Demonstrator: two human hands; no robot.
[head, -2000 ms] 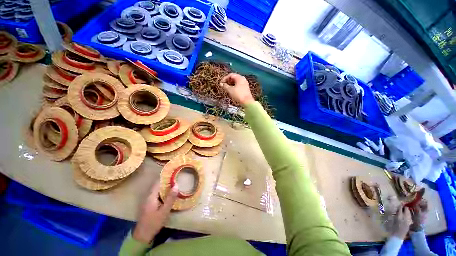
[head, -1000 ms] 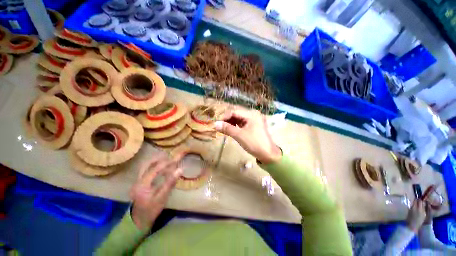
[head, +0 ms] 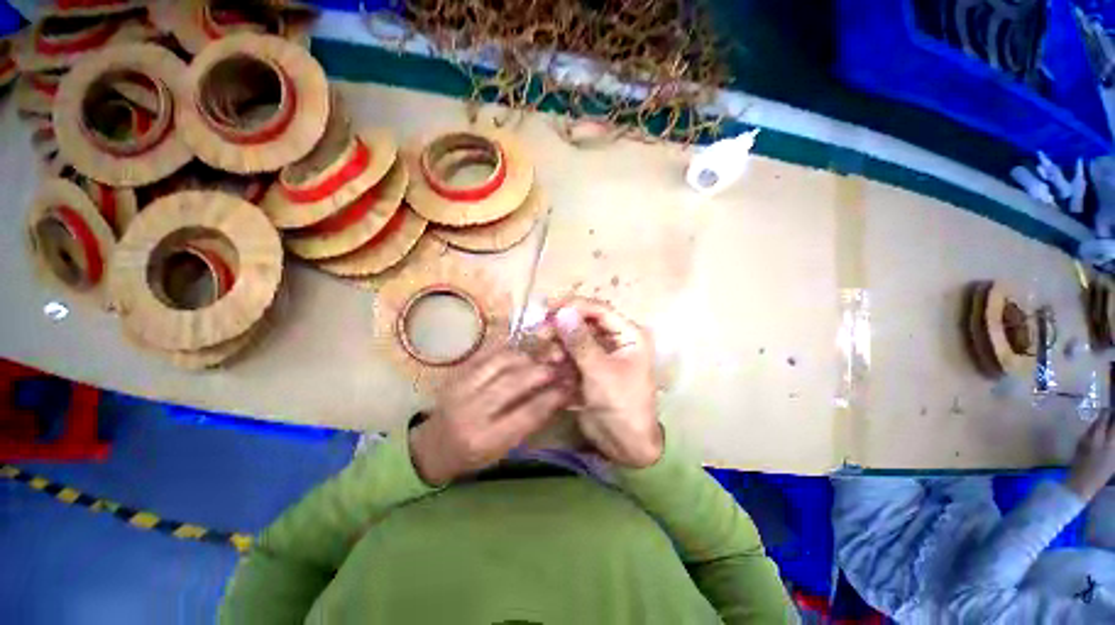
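A tan woven ring (head: 394, 305) lies flat on the bench just beyond my left hand, its open centre showing a thin brown inner edge. My left hand (head: 499, 403) and my right hand (head: 611, 372) are together at its right side, fingertips almost touching. Something small and dark seems to be between the fingers, too blurred to name. A heap of brown cord (head: 599, 49) lies at the back. A white glue bottle (head: 721, 162) stands near the bench's far edge.
Stacked rings with red bands (head: 202, 275) fill the left of the bench. A blue crate (head: 893, 61) is at the back right. At the right edge are a coworker's arm and sleeve (head: 1039, 519) and finished rings (head: 997, 330).
My right hand has come back from the cord heap towards me and met my left hand. My left hand has moved right, off the ring. The view has tilted further down.
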